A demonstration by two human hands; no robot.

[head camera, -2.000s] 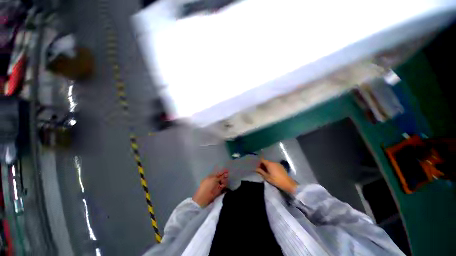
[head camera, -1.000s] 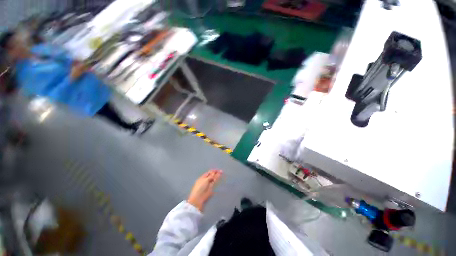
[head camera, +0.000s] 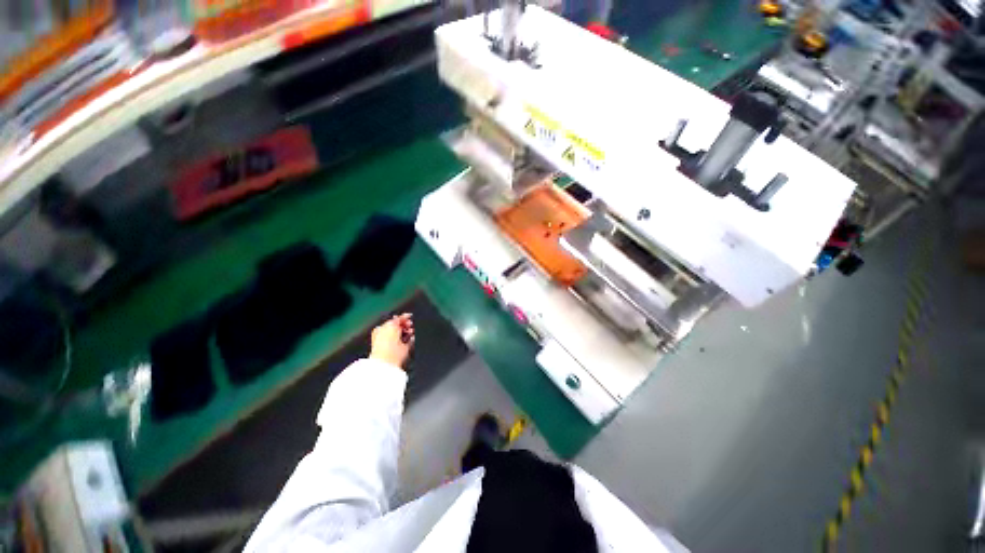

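Note:
My left hand (head camera: 392, 338) is over the front edge of the green bench, its fingers curled; whether it holds anything small cannot be told. My right hand is not in view. Several flat black panels (head camera: 281, 305) lie on the green mat beyond and left of my left hand. The white pneumatic press (head camera: 637, 135) stands to the right. Its orange fixture (head camera: 545, 229) sits below the housing, with no black panel visible on it. A round button (head camera: 572, 380) shows on the press's white base.
A red tray (head camera: 194, 205) with dark items sits at the back left, below a shelf (head camera: 178, 73) with orange and white items. Clear plastic (head camera: 130, 394) lies at the mat's left. A white box-like unit (head camera: 92, 481) is at lower left. Yellow-black floor tape (head camera: 886, 416) runs at right.
The view has swung from the floor and other benches to the front of the press and the panels. My left hand has moved over the bench edge. My right hand, seen two seconds ago, is out of view.

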